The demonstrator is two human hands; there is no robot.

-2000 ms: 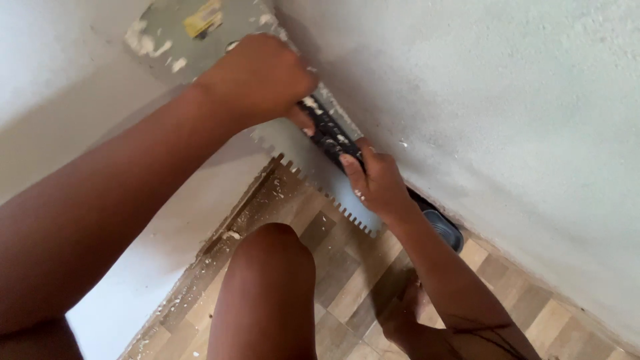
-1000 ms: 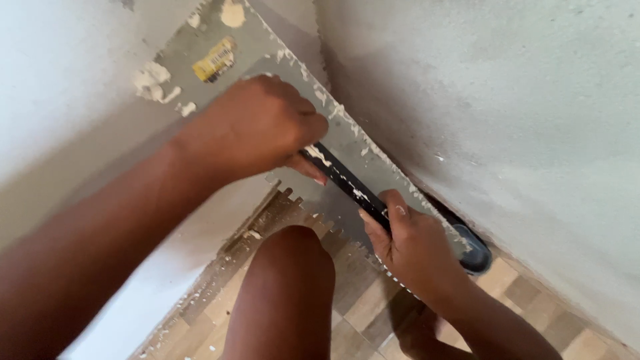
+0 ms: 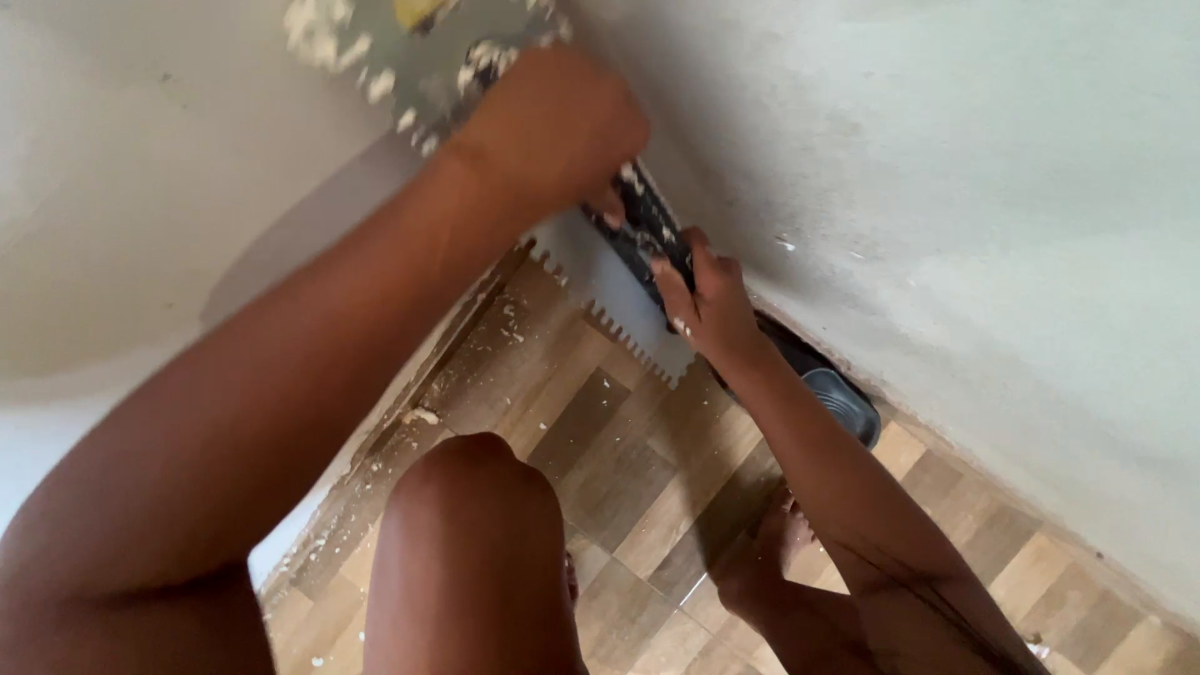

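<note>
A notched trowel (image 3: 623, 291) with a black handle and a toothed metal edge lies close to the wall corner, long and slanted from upper left to lower right. My left hand (image 3: 562, 127) is closed round the upper part of its handle. Farther down, my right hand (image 3: 708, 291) grips the lower part, thumb on the near side. Pale lumps of paste cling to the upper end of the blade (image 3: 422, 66), which also bears a yellow label (image 3: 417, 11). Parts of the handle are hidden under both hands.
Two plastered walls meet behind the tool, the right wall (image 3: 984, 234) and the left wall (image 3: 141, 187). A dark tray (image 3: 844, 403) stands on the floor against the right wall. Paste crumbs dot the wood-look floor tiles (image 3: 619, 450). My knee (image 3: 473, 525) is bent below the trowel.
The trowel has tilted: one second ago its broad face showed more, and now its toothed edge shows plainly below the handle. Both hands have kept their hold.
</note>
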